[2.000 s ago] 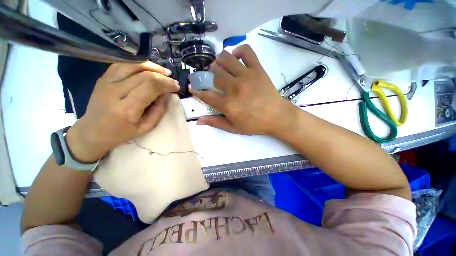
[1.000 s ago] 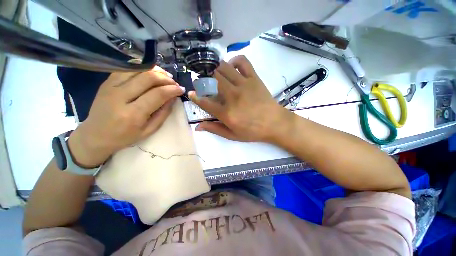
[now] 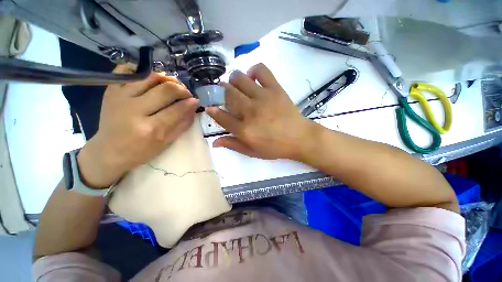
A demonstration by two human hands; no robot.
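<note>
A cream fabric piece [image 3: 179,193] lies below the machine head and hangs over the table's front edge, with a loose dark thread across it. Black fabric [image 3: 82,91] lies behind it to the left. My left hand [image 3: 140,121] grips the cloth by the needle area, thumb and fingers pinched together. My right hand [image 3: 256,115] is beside the grey-white knob [image 3: 210,95], its fingers bent and its index fingertip close to a small black bit at the cloth's edge. The fingertips and machine parts hide the needle and presser foot. I cannot tell whether the right hand grips anything.
Thread snips [image 3: 328,92] lie right of my right hand. Long shears with a green and a yellow loop [image 3: 405,124] lie further right. A dark phone-like object [image 3: 334,30] is behind them. A tape strip [image 3: 280,188] runs along the front edge. Blue crates [image 3: 344,212] stand below.
The view has shifted a little, so the machine head appears further left. Both hands stay close to the needle area; the left fingers have closed in nearer to the right fingertips.
</note>
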